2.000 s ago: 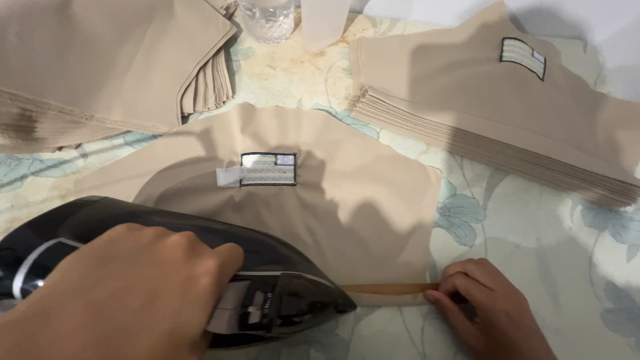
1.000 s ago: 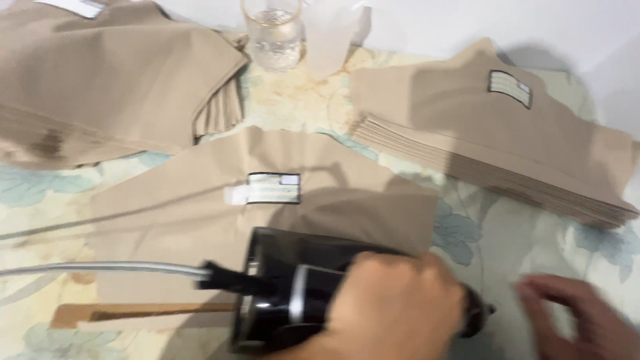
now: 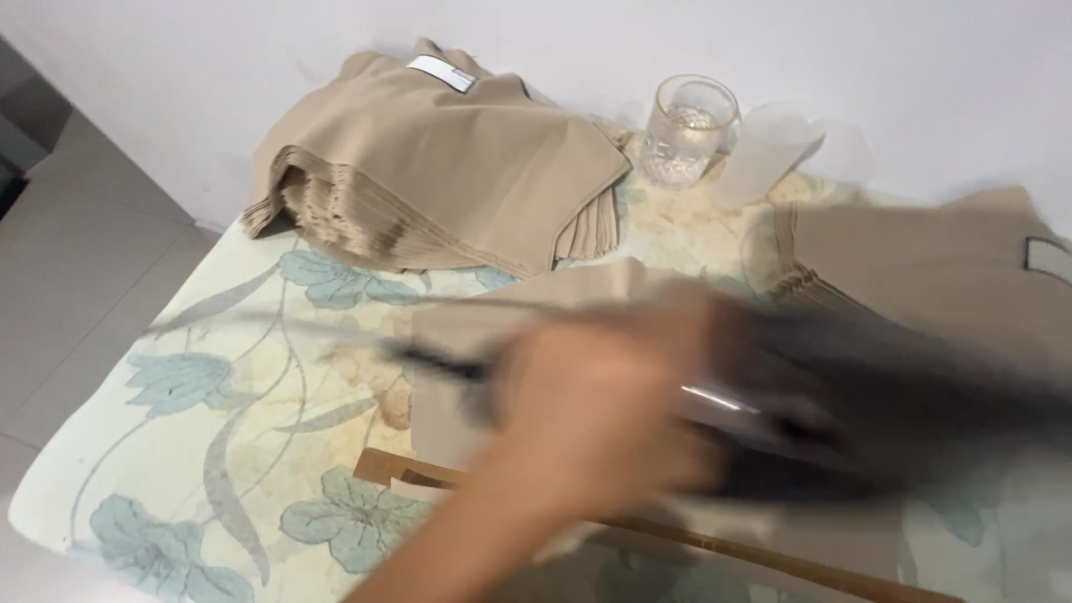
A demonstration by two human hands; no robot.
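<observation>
My left hand (image 3: 603,394), blurred by motion, is closed around the handle of a dark clothes iron (image 3: 804,410), whose body reaches to the right; its cord trails left. Beneath them lies a beige fabric piece (image 3: 452,335), mostly covered. A flat brown strip (image 3: 754,554) runs along its near side, with a narrow edge of fabric beside it, and its left end (image 3: 377,466) sticks out past the cloth. Whether the iron touches the fabric cannot be told. My right hand is out of view.
A stack of beige fabric pieces (image 3: 469,159) sits at the back left, another (image 3: 921,251) at the right. A glass of water (image 3: 688,138) and a translucent cup (image 3: 766,151) stand between them near the wall. The flowered cover (image 3: 184,469) has a rounded left edge.
The view has swung left. The iron, still in my left hand, has moved right from the fabric's left side. My right hand, at the fabric's edge two seconds ago, has left the view.
</observation>
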